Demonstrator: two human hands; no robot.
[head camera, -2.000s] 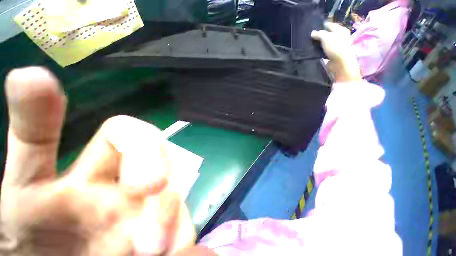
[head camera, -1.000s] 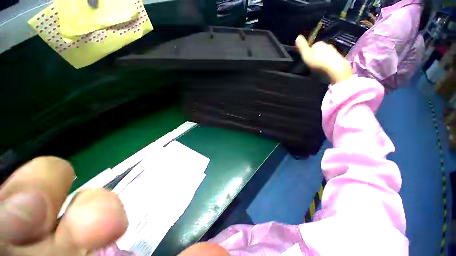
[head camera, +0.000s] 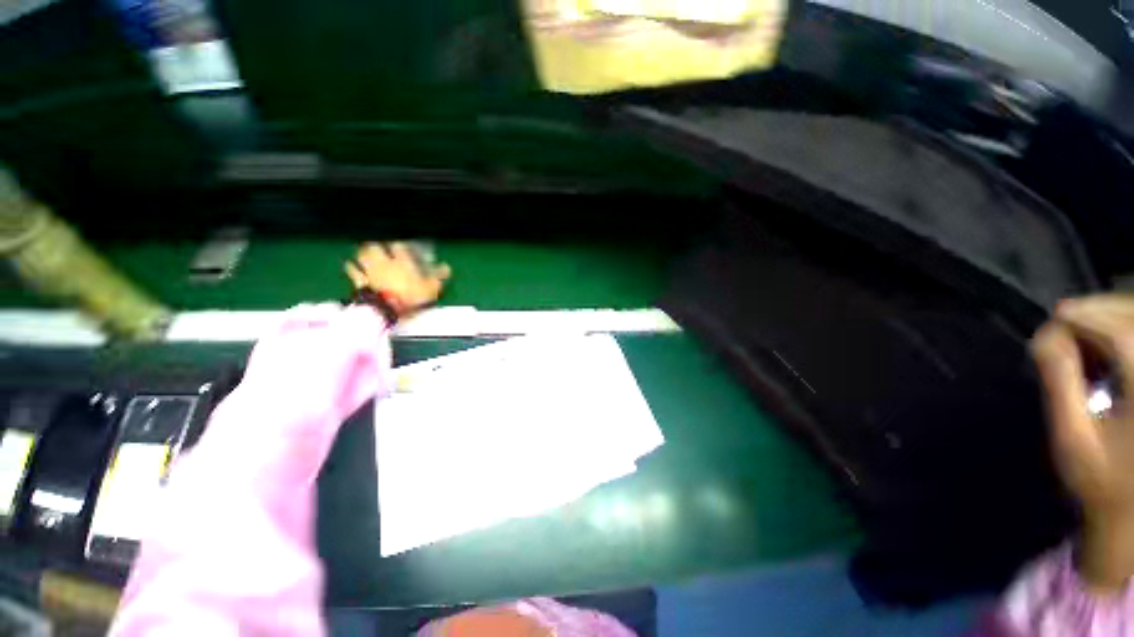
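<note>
My left hand (head camera: 398, 280), wearing a dark wrist band, reaches over the white rail onto the green belt. A small greyish object (head camera: 425, 258) shows at its fingers; blur hides whether it is gripped. My right hand (head camera: 1094, 392) is at the right edge, partly cut off, with fingers curled beside the black tray stack (head camera: 821, 336); I cannot tell if it holds anything. White paper sheets (head camera: 510, 436) lie on the green mat. A small flat phone-like unit (head camera: 220, 253) lies on the belt, left of my left hand.
Phone units (head camera: 131, 479) lie side by side in a dark fixture at the lower left. A yellow-wrapped post (head camera: 93, 280) stands behind them. A yellow card (head camera: 659, 44) hangs above. The white rail (head camera: 560, 321) runs behind the paper. Blue floor (head camera: 746, 610) shows at the bottom.
The view has swung left, bringing in the fixture and post. My left hand has gone from close to the camera out to the belt. My right hand now shows lower, at the right edge.
</note>
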